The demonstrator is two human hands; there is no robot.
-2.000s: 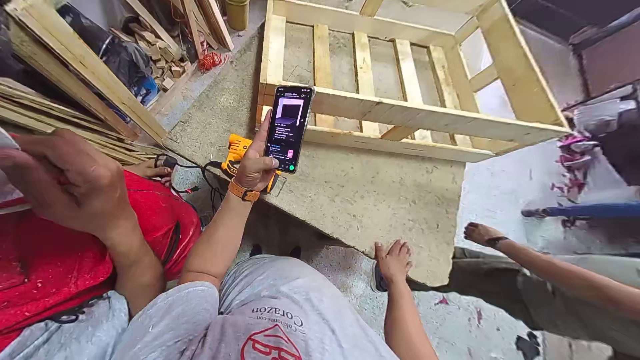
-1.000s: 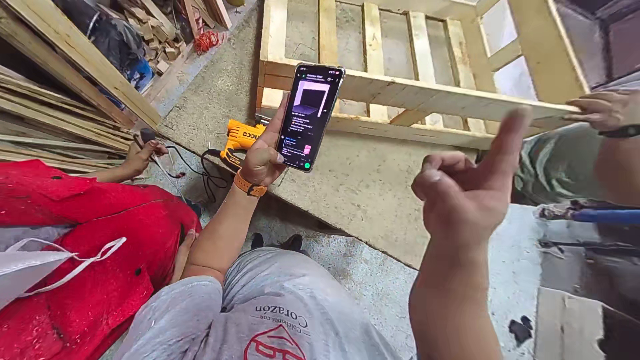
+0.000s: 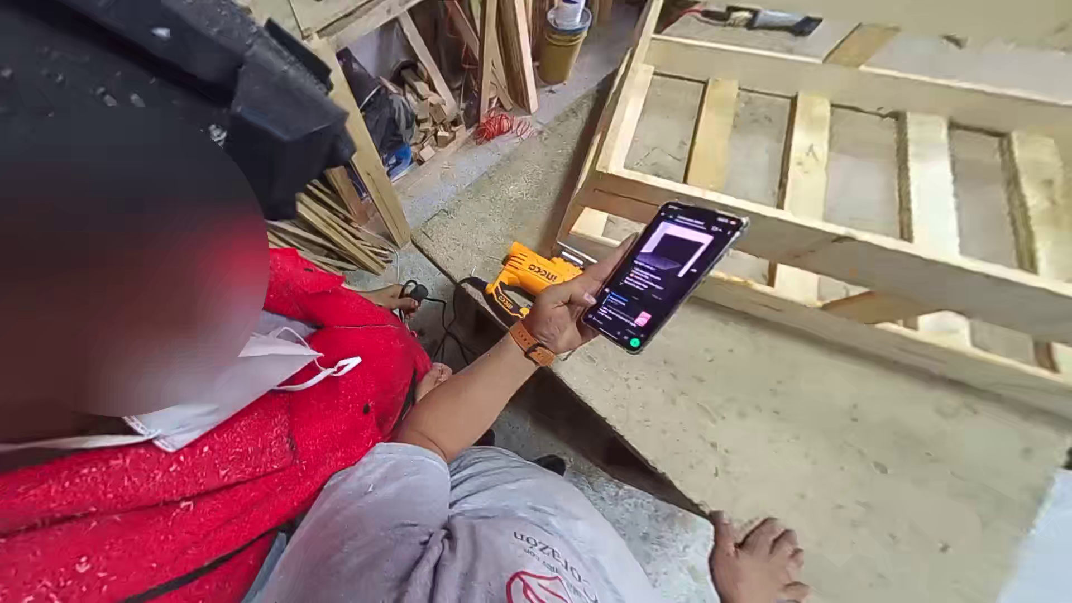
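My left hand point(image 3: 568, 314), with an orange watch strap at the wrist, holds a smartphone point(image 3: 666, 276) with its lit screen facing up. My right hand point(image 3: 756, 559) rests on the near edge of the wooden work board point(image 3: 779, 419), fingers spread and nothing in it. Just behind my left hand lies a yellow INGCO power tool point(image 3: 536, 272), partly hidden by that hand. A slatted wooden frame point(image 3: 837, 243) stands on the board beyond the phone. Its right end runs out of view.
A person in a red garment point(image 3: 335, 402) is close on my left, one hand point(image 3: 389, 297) by a black cable point(image 3: 448, 322). Behind are a yellowish bucket point(image 3: 561, 46), a red cord point(image 3: 496, 126), wood offcuts point(image 3: 431, 126) and stacked strips point(image 3: 331, 222).
My right hand, raised with a finger extended a second ago, is now down on the board's edge. The person in red has leaned into view at left. The view has turned left.
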